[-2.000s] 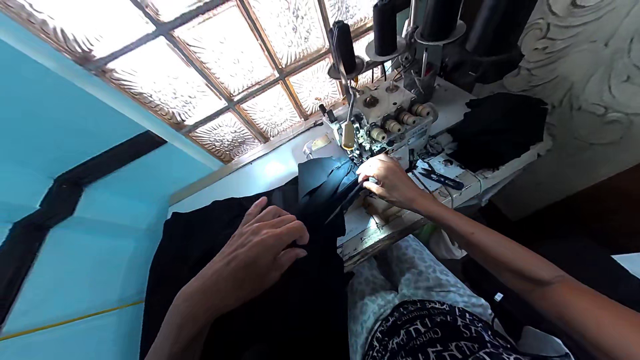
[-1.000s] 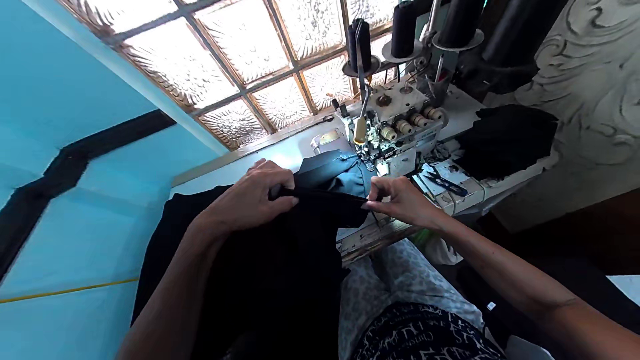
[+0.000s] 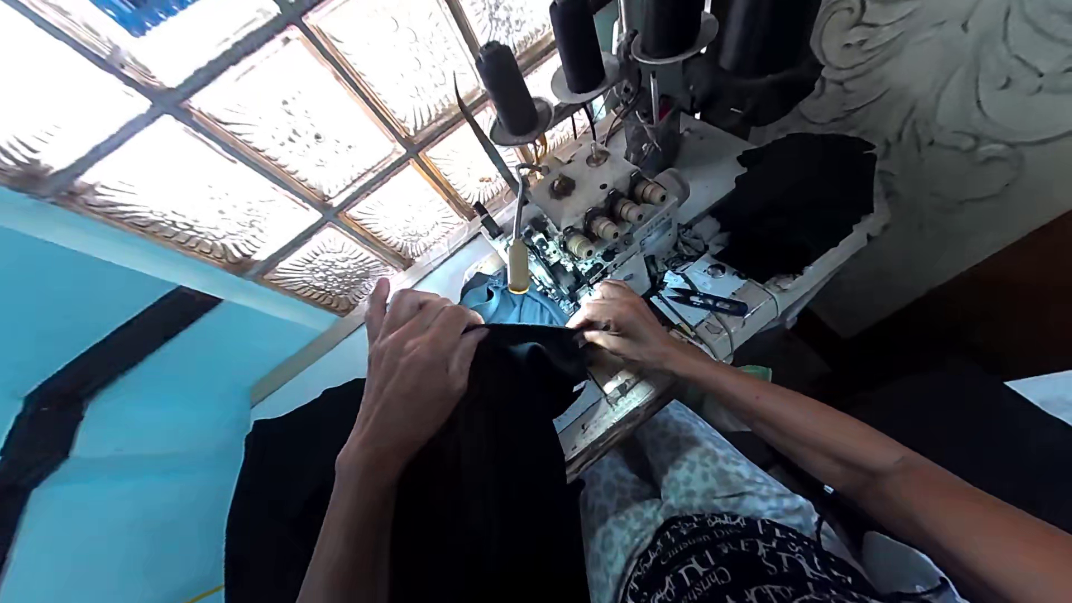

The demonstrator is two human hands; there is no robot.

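Black fabric [image 3: 494, 469] hangs from both hands over the table's front edge and down to the left. My left hand [image 3: 419, 360] grips its upper edge at the left, thumb towards the right. At the right end of that edge, my right hand [image 3: 624, 327] pinches the cloth, close to the front of the overlock sewing machine [image 3: 603, 201]. The edge between the hands is stretched nearly straight. Behind it, a lit blue-looking part of cloth [image 3: 511, 303] lies by the presser foot area, which is partly hidden.
Thread snips [image 3: 710, 302] lie on the machine table [image 3: 620, 402], right of my right hand. A heap of black cloth [image 3: 796, 201] rests at the table's right. Black thread cones [image 3: 507, 88] stand behind the machine, before a glass-block window [image 3: 335, 109].
My left hand, flat and loose on the cloth two seconds ago, now grips its edge. The cloth edge has been lifted and stretched between both hands in front of the machine.
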